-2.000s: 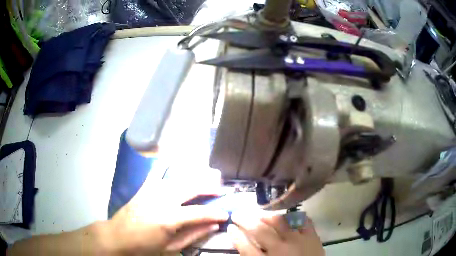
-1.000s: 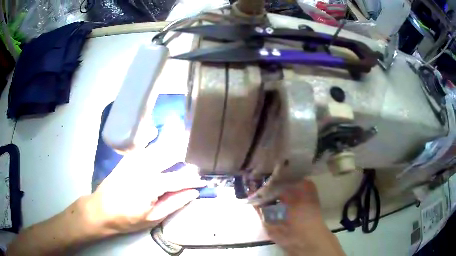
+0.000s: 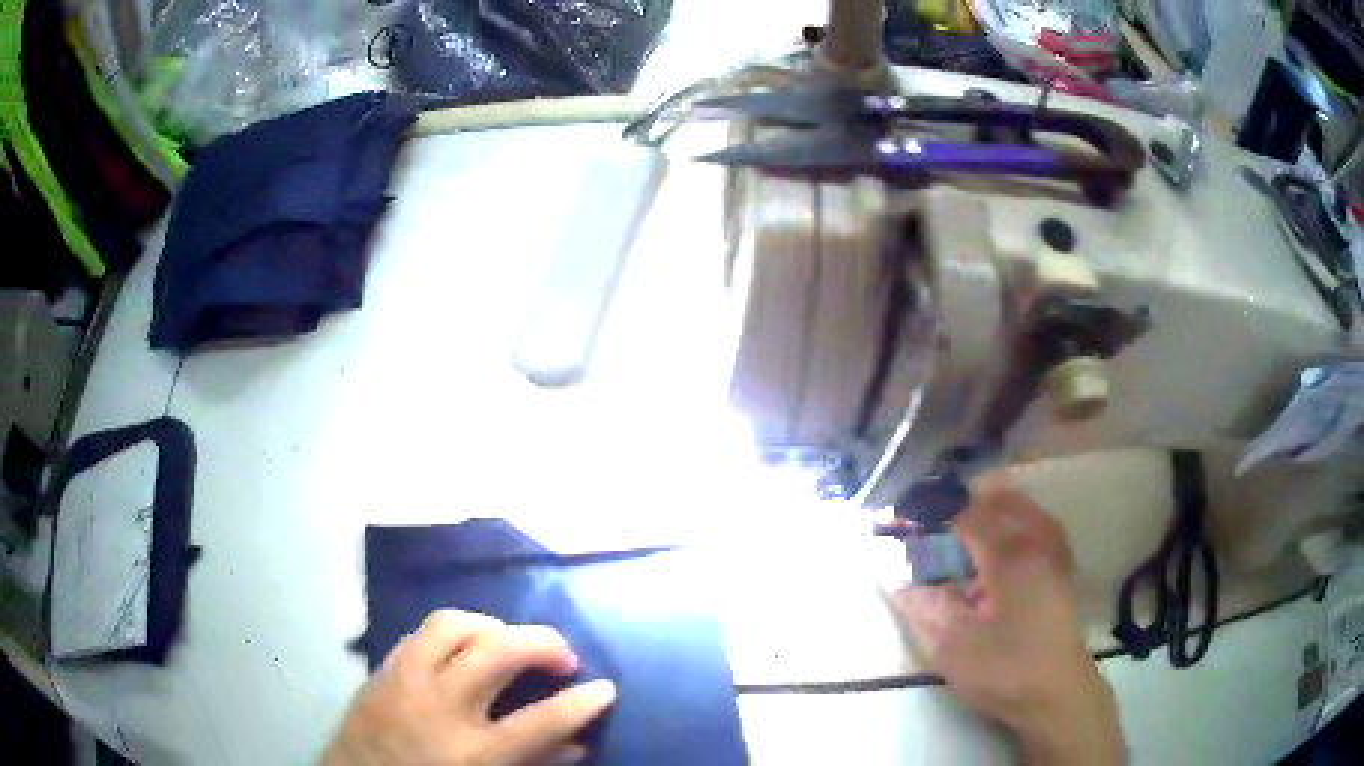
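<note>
A navy cut piece [image 3: 658, 659] lies on the white table in front of the sewing machine [image 3: 838, 314], its right part washed out by glare. A narrow dark strip or fold runs across its top and projects right toward the needle area. My left hand [image 3: 486, 696] rests on the piece, thumb and fingers curled at the cloth. My right hand [image 3: 1010, 614] is right of the needle area, with a small grey-blue object [image 3: 939, 558] at its fingers. Glare hides the fingertips and whether they hold cloth.
A navy bundle [image 3: 277, 225] lies far left, with a white-faced, navy-bordered panel [image 3: 105, 546] below it. Purple-handled snips [image 3: 972, 156] lie on the machine head. Black scissors [image 3: 1174, 584] are at right. A pale-grey bar [image 3: 591, 270] stands left of the head.
The navy piece, earlier behind my left hand and beside the grey bar, now lies nearer me. My left hand has moved from the needle area toward me onto it. My right hand has shifted slightly right.
</note>
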